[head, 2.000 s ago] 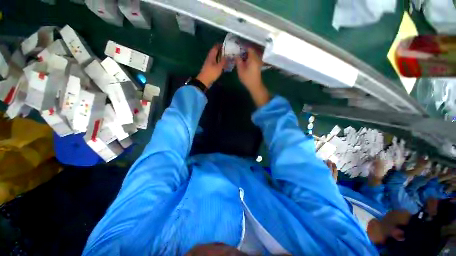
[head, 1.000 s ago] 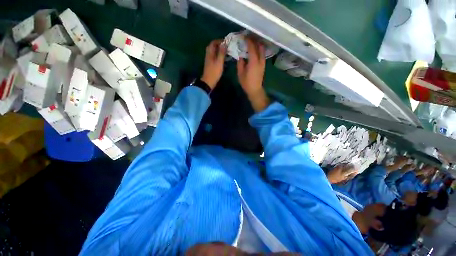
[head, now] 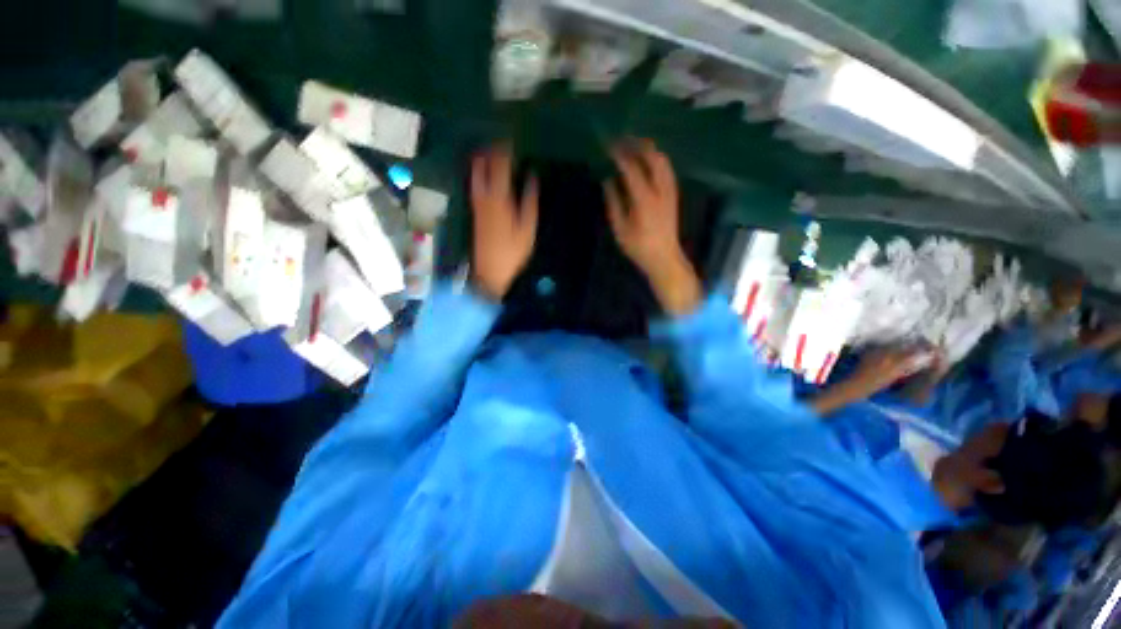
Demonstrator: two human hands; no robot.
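My left hand (head: pixel 503 224) is empty, fingers apart, above the left part of the black tray (head: pixel 575 252). My right hand (head: pixel 648 219) is also empty with fingers apart, above the right part of the tray. Both hands are blurred. A small blue disc (head: pixel 546 286) lies on the tray between them. White items (head: pixel 599 59) stand in a row under the rail beyond my hands; a pale bundle (head: pixel 523 62) is at the left end of that row.
White unit cartons (head: pixel 264 264) are heaped at left, with a blue bin (head: pixel 246 366) and yellow sack (head: pixel 98 412) below. A curved metal rail (head: pixel 738 43) crosses the top, bearing a white box (head: pixel 904 113). At right are cartons (head: pixel 818 322), white wrappers (head: pixel 940 289) and a neighbouring worker's hand (head: pixel 875 375).
Both hands have let go of the white wrapped product and drawn back from the rail over the tray. Red-marked cartons now show at the right, near the neighbour's hand. The view has shifted.
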